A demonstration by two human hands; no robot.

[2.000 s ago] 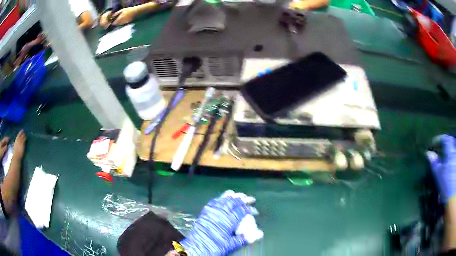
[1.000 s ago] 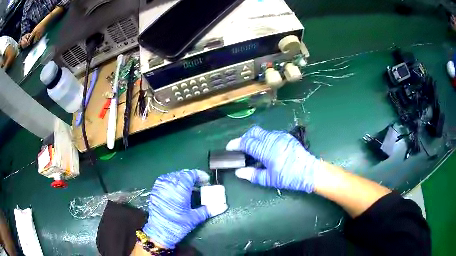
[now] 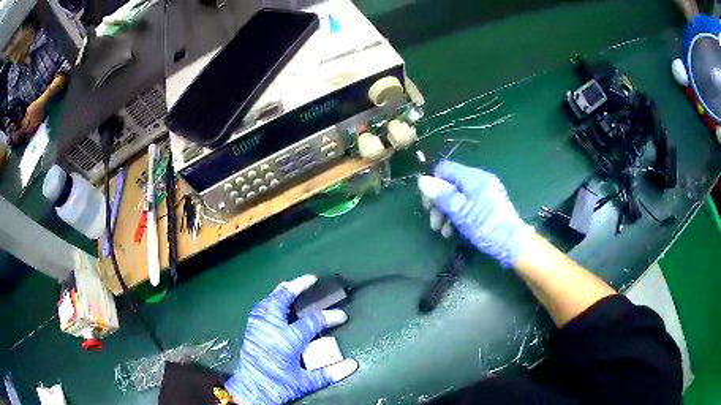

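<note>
My left hand, in a blue-violet streaked glove, holds a white test socket with a black power adapter against it, low on the green bench. A thin black lead runs right from the adapter to a bundled part on the bench. My right hand, gloved alike, pinches the lead's end between thumb and forefinger. The small DC plug points up, a little to the right of the cream binding posts and apart from them. The cream electronic load shows dim lit digits.
A smartphone lies on the load. Pens and tools lie on the wooden board, with a white bottle to the left. An adapter pile and a blue fan are at right. A person is at upper left.
The adapter has gone from my right hand to the socket in my left hand. My right hand has moved up towards the binding posts with the lead's end. The camera view has shifted.
</note>
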